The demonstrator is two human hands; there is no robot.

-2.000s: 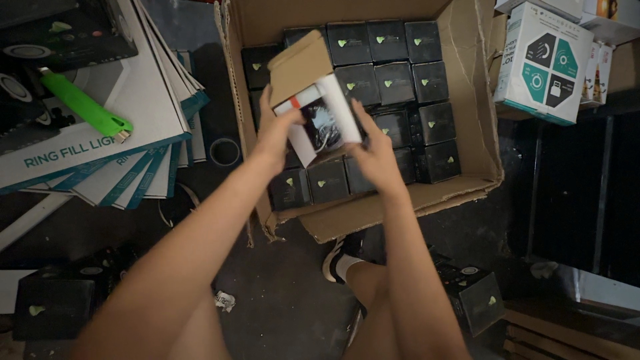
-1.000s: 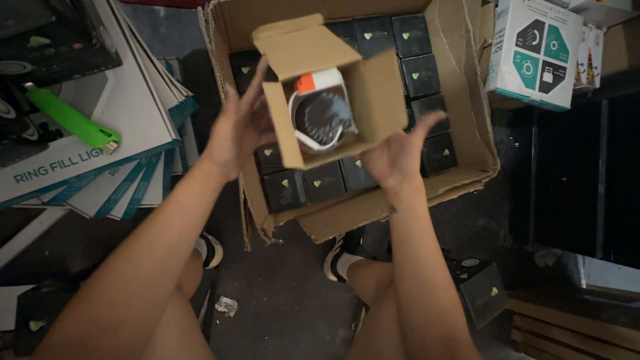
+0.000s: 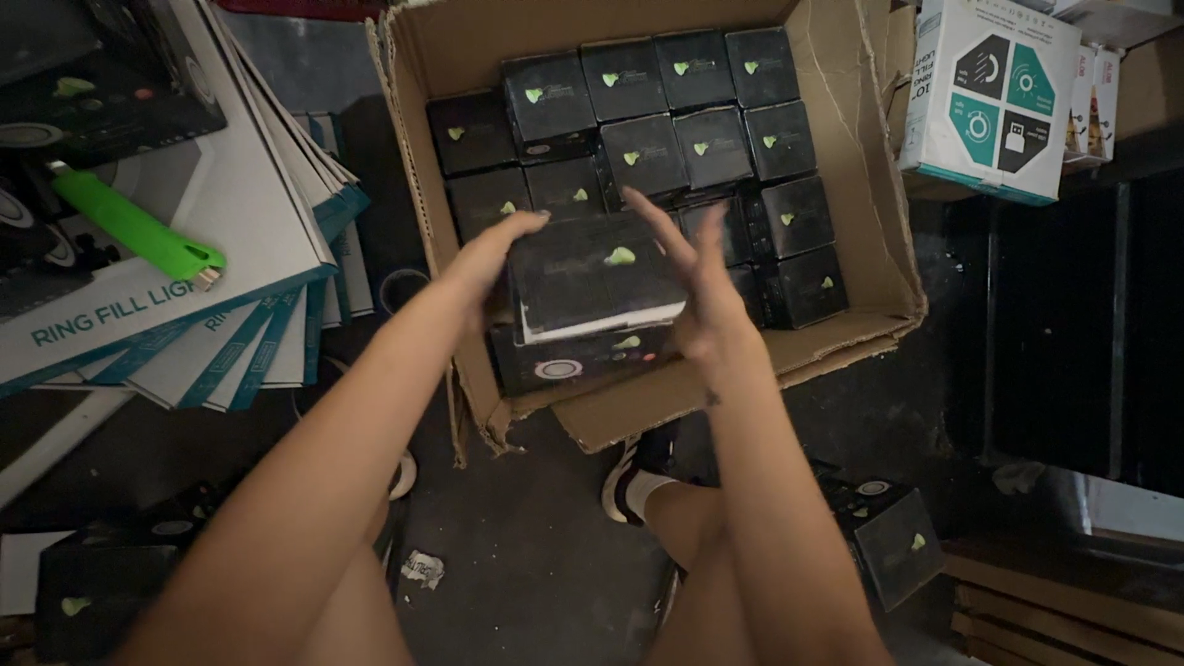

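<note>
A black cardboard box [image 3: 597, 277] with a green logo is between my two hands, over the near side of a large open corrugated carton [image 3: 851, 139]. Its lid looks nearly closed, with a white edge showing. My left hand [image 3: 490, 259] holds its left side, thumb on the top. My right hand [image 3: 698, 287] is at its right side with fingers raised and apart; whether the palm touches the box is unclear. Rows of similar small black boxes [image 3: 643, 157] fill much of the carton behind it.
Flat ring fill light boxes [image 3: 176, 305] lie stacked at left, a green-handled tool [image 3: 139, 227] on top. A white ring light box [image 3: 990, 102] stands at upper right. More black boxes lie at lower right [image 3: 893, 546] and lower left [image 3: 106, 583]. A torn carton flap [image 3: 638, 407] juts toward my feet.
Earlier the box between my hands stood open, its brown flaps up and a white item in clear wrap showing. Now its black printed top faces up and the contents are hidden.
</note>
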